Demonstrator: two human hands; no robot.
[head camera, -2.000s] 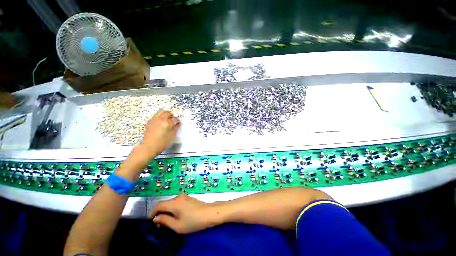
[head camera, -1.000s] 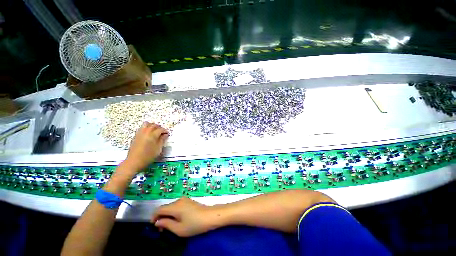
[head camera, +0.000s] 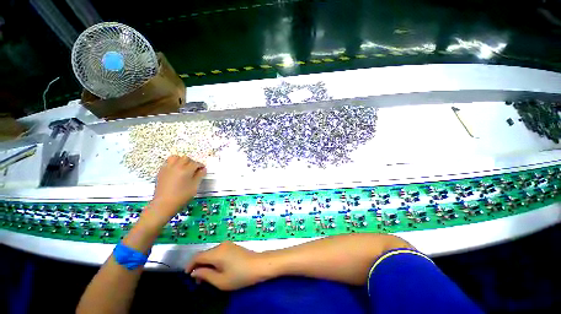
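My left hand (head camera: 178, 178), with a blue strap (head camera: 130, 256) on its wrist, is at the near edge of the heap of cream components (head camera: 161, 140). Its fingertips point away from me and are bent; whether they hold a part is too small to tell. My right hand (head camera: 222, 265) rests at the bench's near edge, fingers curled, and I see nothing in it. The green strip of circuit boards (head camera: 301, 214) runs across the bench between my right hand and the heaps. A heap of silver components (head camera: 307, 136) lies right of the cream heap.
A fan (head camera: 114, 60) and a cardboard box (head camera: 138, 98) stand behind the bench at left. A grey fixture with dark parts (head camera: 61, 162) is left of the cream heap. A thin yellowish stick (head camera: 463, 122) and a dark component heap (head camera: 541, 119) lie at right.
My left hand has moved left and toward me, from between the two heaps to the cream heap's near edge. My right hand has stayed in place. The boards look shifted slightly right.
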